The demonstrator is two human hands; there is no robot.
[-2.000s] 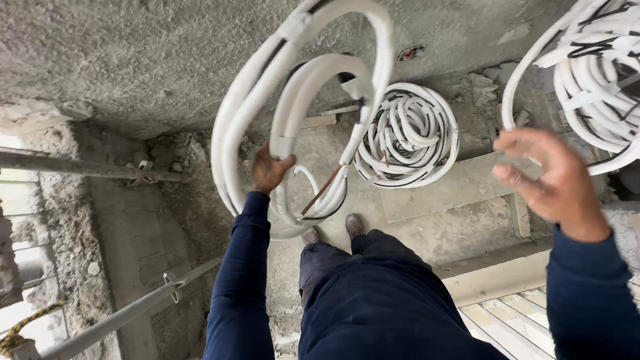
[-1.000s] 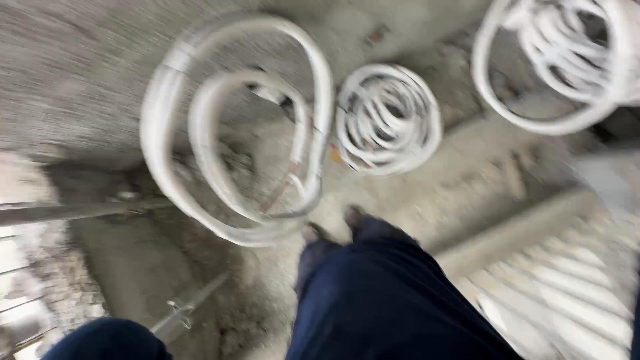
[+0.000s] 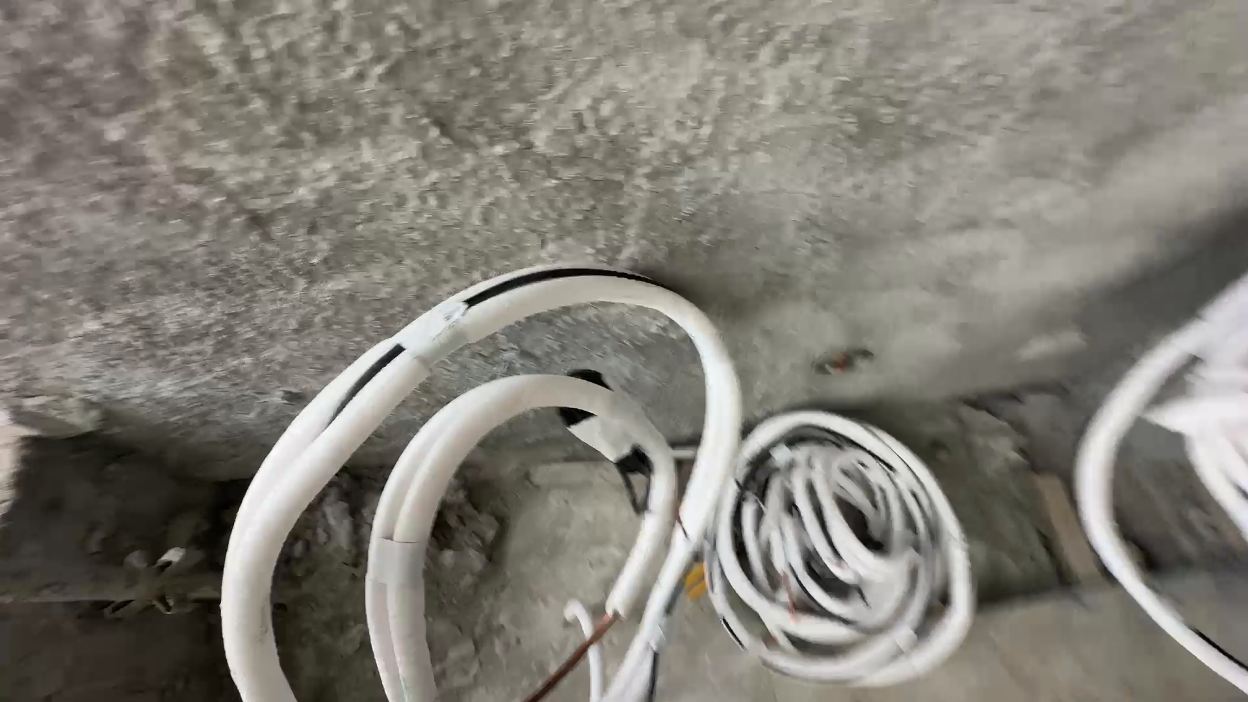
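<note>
Neither my left hand nor my right hand shows in the head view now. A large loose coil of white insulated pipe (image 3: 258, 546) leans against the rough wall, with a black cable and pale tape along it. Inside its loop is a smaller white pipe loop (image 3: 400, 507), and a bare copper pipe end (image 3: 575, 658) sticks out of the insulation. Just to the right lies a tight round coil of white insulated pipe (image 3: 941, 585). Part of a third white coil (image 3: 1102, 497) shows at the right edge.
The rough plastered wall (image 3: 624, 146) fills the upper view. Rubble (image 3: 458, 526) lies at its foot behind the large coil. A small yellow thing (image 3: 695, 582) sits between the two nearer coils. A narrow board (image 3: 1065, 526) lies right of the round coil.
My left hand held the large coil two seconds ago; it has let go and the coil rests by the wall. Both hands have left the view. The view has tilted up toward the wall.
</note>
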